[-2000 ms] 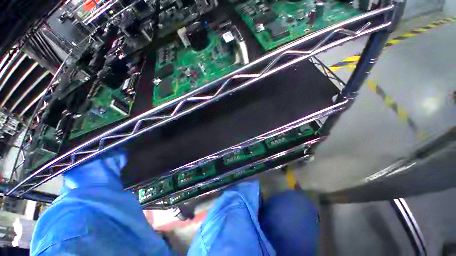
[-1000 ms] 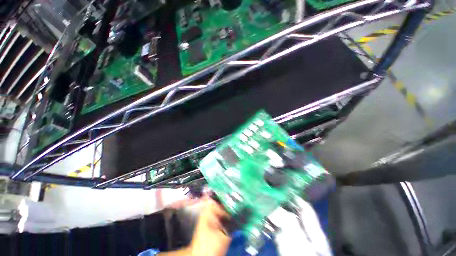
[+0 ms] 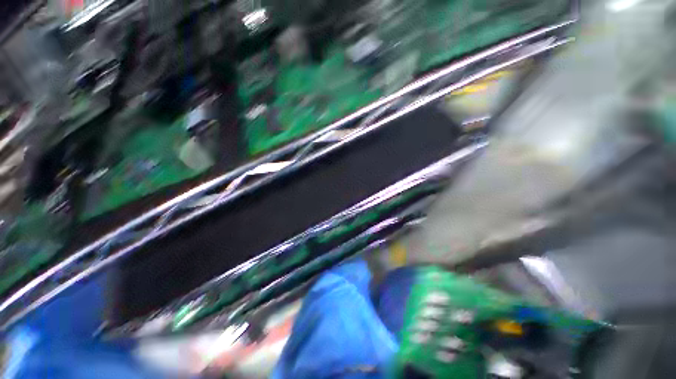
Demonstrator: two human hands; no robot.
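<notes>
The picture is blurred. A green circuit board (image 3: 445, 333) with pale parts, dark parts and a small orange-yellow part is at the bottom right, cut off by the lower edge. No hand shows on it, so I cannot tell what holds it. A blue sleeve (image 3: 63, 318) reaches up at the lower left to the rack's front edge, and the hand beyond it is hidden. More blue cloth (image 3: 333, 326) is at the bottom centre, left of the board. Neither of my hands can be made out.
A wire rack's chrome front rail (image 3: 296, 152) runs diagonally across the view. Several green boards lie on its upper shelf. Below is a black shelf liner (image 3: 289, 215), then a lower shelf edge with green boards (image 3: 296, 259). Grey floor (image 3: 511, 192) with yellow marking is at the right.
The board has moved right and down, partly out of the picture. The bare hand and white glove seen at it one second ago no longer show. A blue sleeve is again at the lower left.
</notes>
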